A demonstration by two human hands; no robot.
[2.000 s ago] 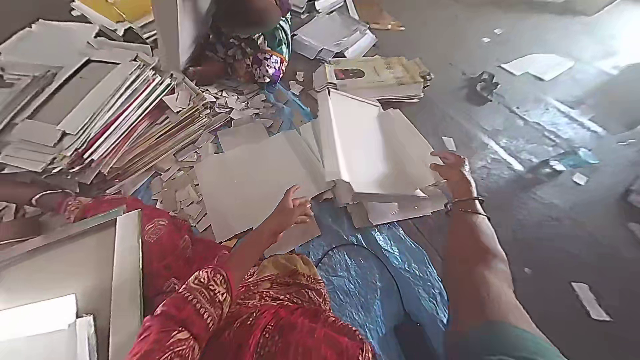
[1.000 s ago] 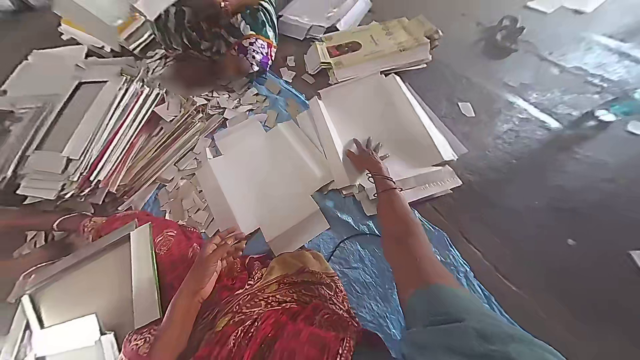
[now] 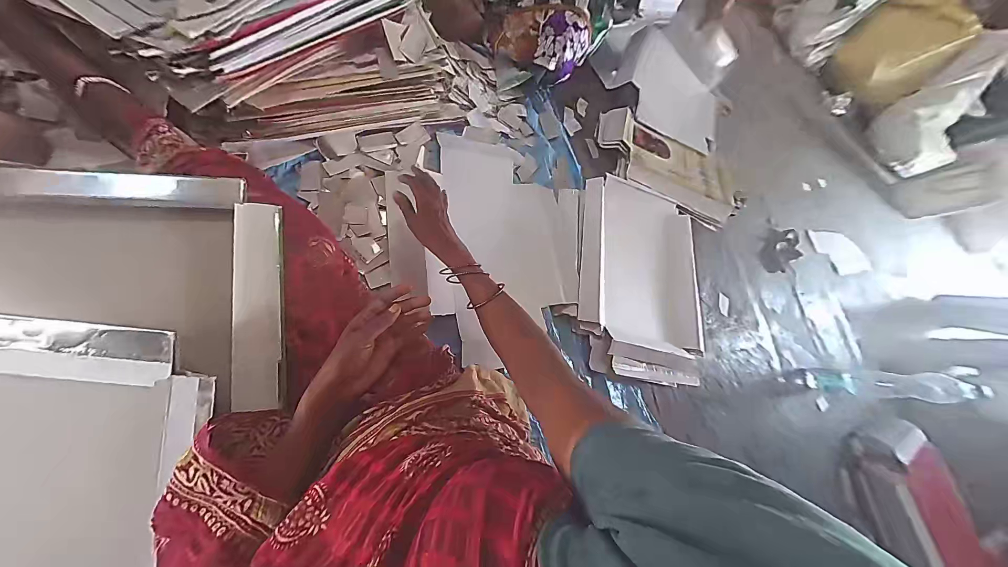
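A flat white cardboard box blank (image 3: 504, 228) with side flaps lies on a blue plastic sheet (image 3: 551, 134). My right hand (image 3: 425, 209) rests at the blank's left flap, fingers spread, with thin bangles on the wrist. Nearer to me, my left hand (image 3: 378, 335) hovers over the red patterned cloth on my lap, fingers loosely apart and nothing seen in them. Right of the blank sits a stack of partly folded white cardboard trays (image 3: 646, 268). Small cardboard offcuts (image 3: 358, 205) lie heaped left of the blank.
Shallow cardboard trays (image 3: 256, 315) stand at my left. Stacked cardboard sheets (image 3: 339, 87) lie at the upper left, printed cardboard (image 3: 681, 169) behind the folded trays. Another person (image 3: 543, 39) sits at the top. A plastic bottle (image 3: 890, 386) and scraps lie on the grey floor.
My right hand has moved from the folded tray on the right to the flat blank's left flap. My left hand stays near my lap. The view has turned.
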